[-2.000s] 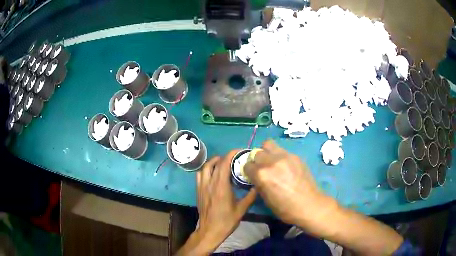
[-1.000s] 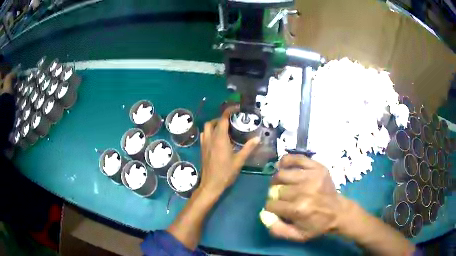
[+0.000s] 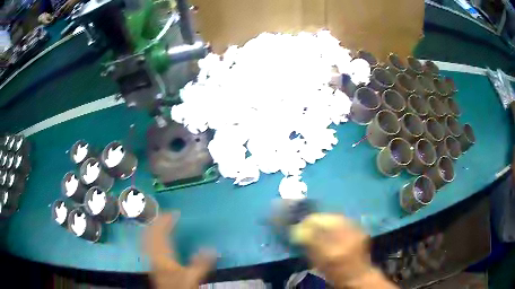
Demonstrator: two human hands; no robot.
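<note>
My right hand [image 3: 339, 245], blurred, with pale yellow finger covers, holds a blurred dark metal cup [image 3: 289, 217] above the green bench, just below a loose white insert [image 3: 293, 187]. My left hand [image 3: 176, 257] is blurred, fingers apart and empty, just below the nearest filled cup [image 3: 135, 203]. Several filled cups with white shapes in their mouths stand left of the press. The press base [image 3: 179, 148] has nothing over its round hole. Empty cups [image 3: 415, 193] stand in a group at right.
A big heap of white inserts [image 3: 271, 96] lies between press and empty cups. A cardboard sheet [image 3: 316, 20] stands behind it. The green press [image 3: 144, 62] is at upper left. More filled cups [image 3: 12, 163] are at far left. An open box [image 3: 446, 242] is below the bench edge.
The view has swung right. The cup has left the press base and the filled group has one more cup. My right hand has let go of the lever and taken a cup; my left hand has opened.
</note>
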